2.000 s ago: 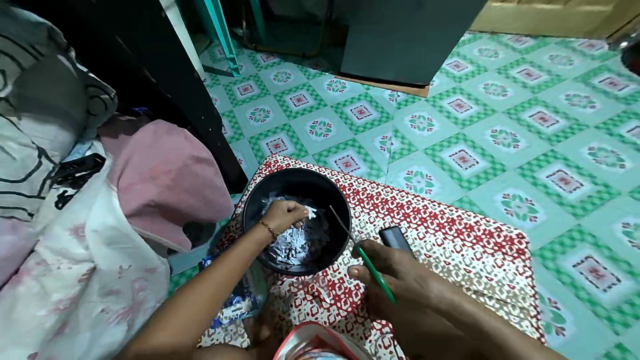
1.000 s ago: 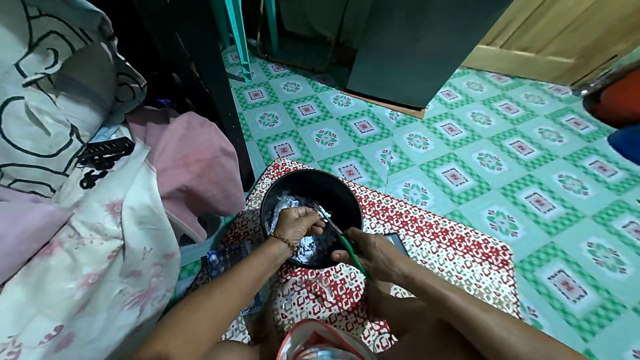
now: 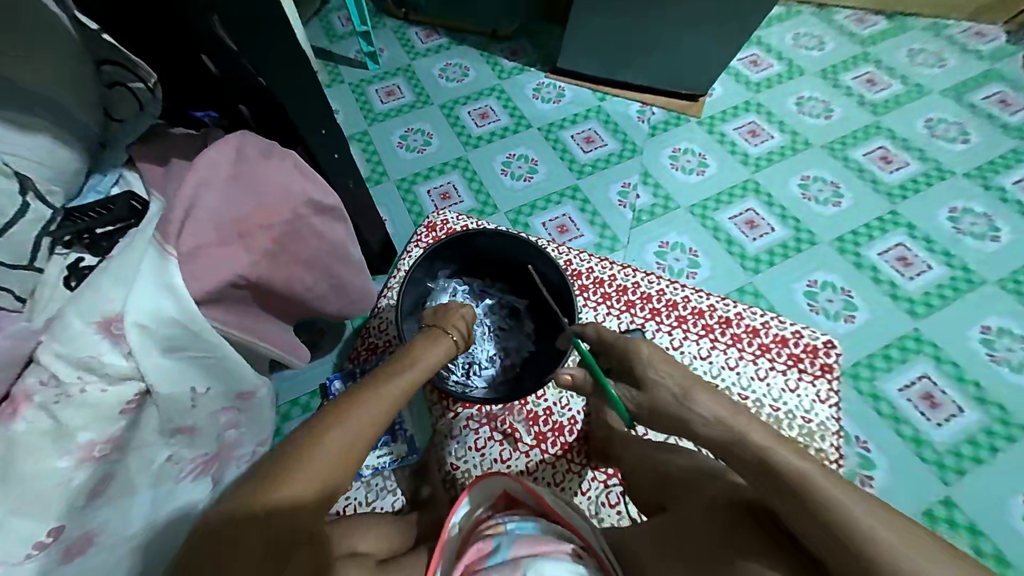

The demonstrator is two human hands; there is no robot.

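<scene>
A round black tub (image 3: 552, 276) stands on a red and white patterned cloth (image 3: 720, 336). Inside it lie many small whitish shreds, perhaps paper or plastic (image 3: 488, 336). My left hand (image 3: 452, 324), with a bracelet at the wrist, reaches into the tub at the shreds; its fingers are bent, and whether they pinch anything cannot be made out. At the tub's right rim my right hand (image 3: 612, 372) holds green-handled scissors (image 3: 596, 372), their thin blade pointing up and left over the tub's inside.
Left of the cloth lie a pink cloth (image 3: 264, 216), floral bedding (image 3: 120, 384) and a black plastic item (image 3: 104, 224). A blue printed packet (image 3: 392, 444) sits beneath my left forearm. A dark object (image 3: 632, 333) is partly behind my right hand. Beyond are green tiles (image 3: 680, 168) and a dark panel (image 3: 656, 44).
A second ago my hands were close together over the tub, at the scissors' blades. Now my left hand is lower among the shreds, and the scissors are apart from it at the right rim.
</scene>
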